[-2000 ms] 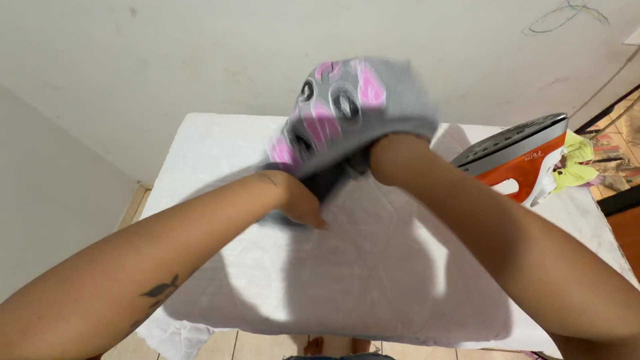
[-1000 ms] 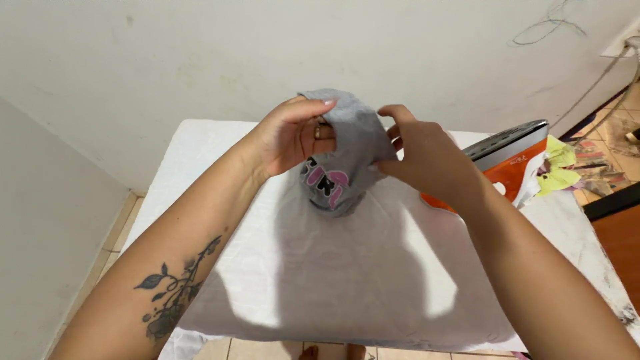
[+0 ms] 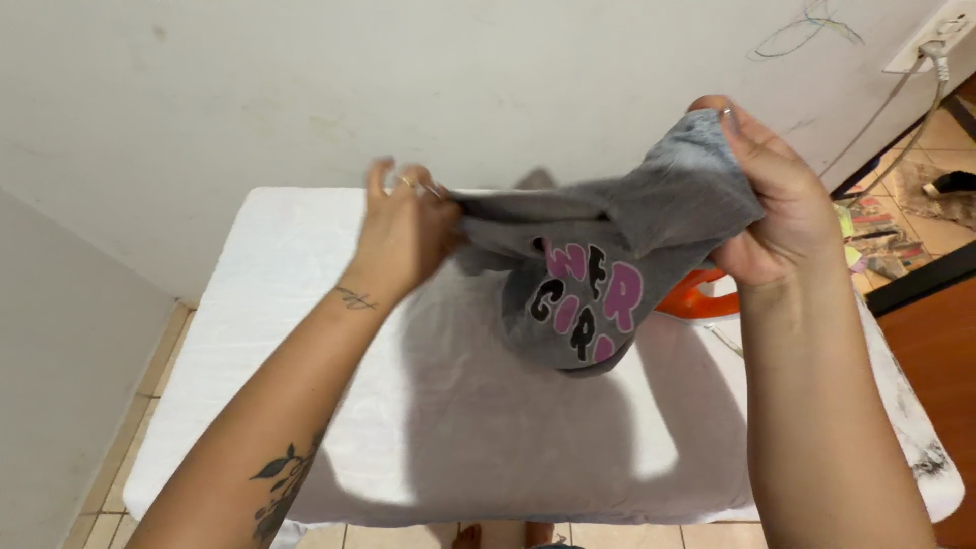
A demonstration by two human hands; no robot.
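Note:
A grey garment with pink and black printed letters point(image 3: 564, 282) hangs between my two hands above a white cloth-covered table point(image 3: 305, 427). My left hand point(image 3: 408, 225) pinches its left edge, a ring on one finger. At the upper right my right hand point(image 3: 770, 191) grips a narrower part of it, which looks like a sleeve, with the thumb on top. The lower part of the garment droops in a rounded fold. Behind the garment and my right wrist, an orange and white clothes iron point(image 3: 698, 297) is mostly hidden.
A plug with a cord sits in the wall socket point(image 3: 934, 46) at the upper right. The pale wall point(image 3: 381, 91) rises behind the table. Dark stains mark the cover's right corner. Wooden furniture point(image 3: 930, 343) stands at the right, and a tiled floor surrounds the table.
My hands have moved wide apart, stretching the garment between them; one second ago they were close together on it. More of the printed letters now shows.

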